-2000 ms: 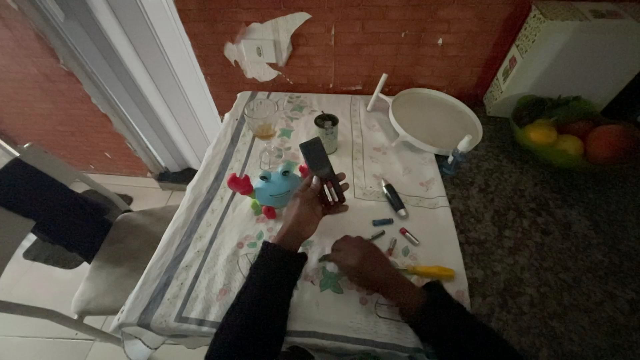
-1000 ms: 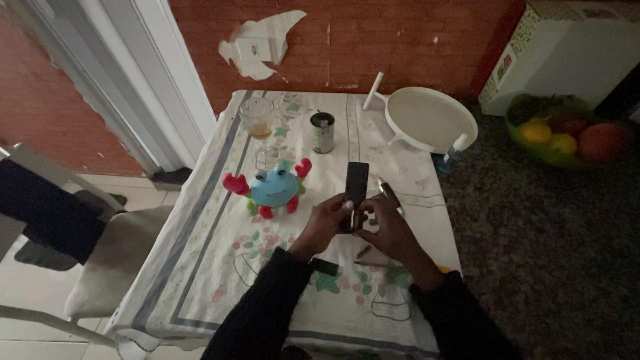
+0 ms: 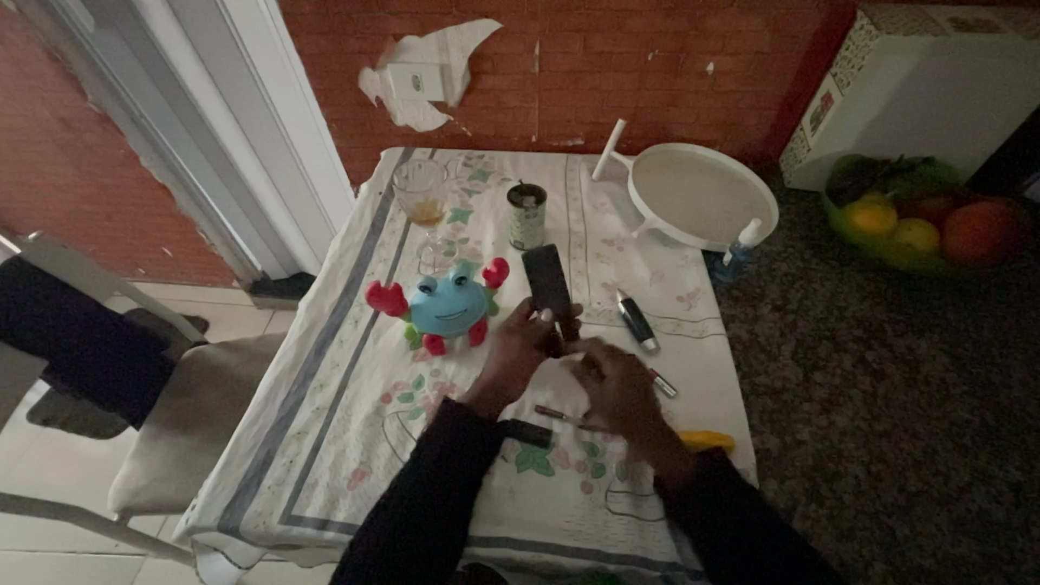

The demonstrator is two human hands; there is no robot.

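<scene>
My left hand (image 3: pixel 524 341) is closed round the lower end of a black rectangular device (image 3: pixel 548 280), whose dark flat part points away from me. Close to its lower end is my right hand (image 3: pixel 605 378), blurred; whether it holds anything cannot be told. A small black piece (image 3: pixel 526 433) lies by my left sleeve, and a thin screwdriver shaft (image 3: pixel 561 415) with a reddish end runs beneath my right hand. A yellow handle (image 3: pixel 705 440) shows beside my right wrist. A small red and silver cylinder, apparently a battery (image 3: pixel 664 383), and a black pen-like tool (image 3: pixel 637 322) lie to the right.
A blue toy crab (image 3: pixel 448 307) sits left of my hands. Behind are a glass cup (image 3: pixel 420 195), an opened can (image 3: pixel 526 218) and a white round tray with a handle (image 3: pixel 703 195). A green fruit bowl (image 3: pixel 886 244) stands on the dark granite counter; a chair (image 3: pixel 195 422) is at left.
Both hands were together at the device one second ago; now my right hand is slightly lower and apart from it. The device has moved left and tilted.
</scene>
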